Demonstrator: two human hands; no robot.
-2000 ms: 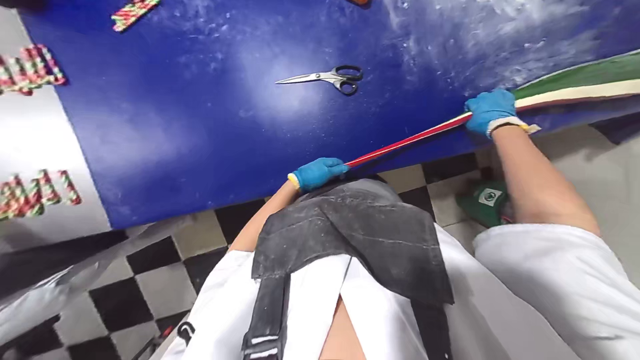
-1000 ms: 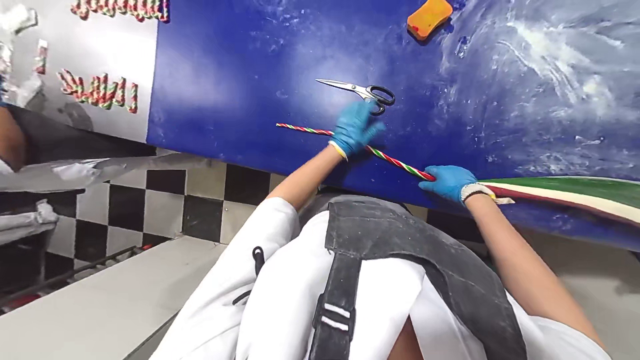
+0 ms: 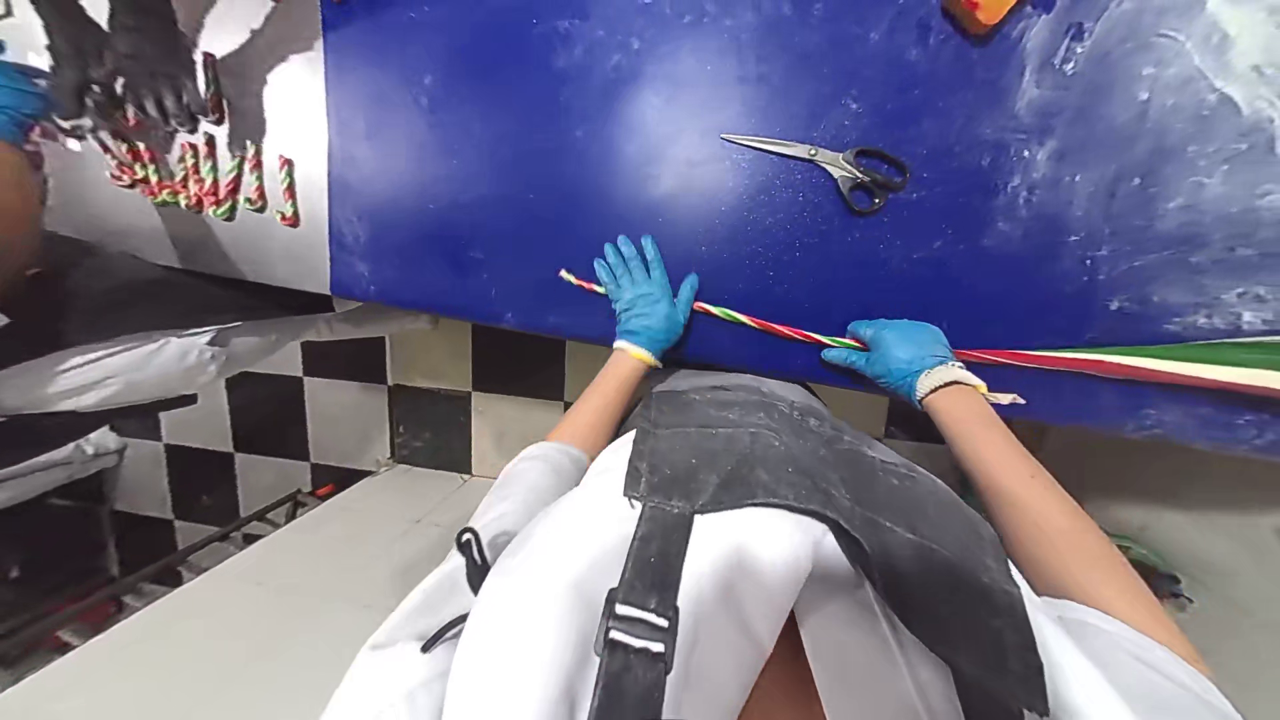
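A thin twisted rope of red, white and green candy point(image 3: 765, 325) runs along the near edge of a blue work surface point(image 3: 480, 200). My left hand point(image 3: 645, 300), in a blue glove, lies flat on it near its tip with the fingers spread. Further right, my right hand point(image 3: 895, 357), gloved too, is closed around the rope. Beyond that hand the candy widens into a striped green, white and red mass point(image 3: 1180, 362). Scissors with black handles point(image 3: 840, 170) lie on the surface beyond my hands, touching neither.
At the left, several candy canes point(image 3: 210, 182) lie on a pale surface, where a co-worker's dark-gloved hands point(image 3: 150, 65) touch some. A blue-gloved hand point(image 3: 18, 100) shows at the left edge. An orange object point(image 3: 982, 12) sits at the top right.
The candy between my hands was a straight-striped strand two seconds ago and is now twisted. My left hand has moved off the scissors' side, onto the rope near its tip. Dark-gloved hands have appeared at the left.
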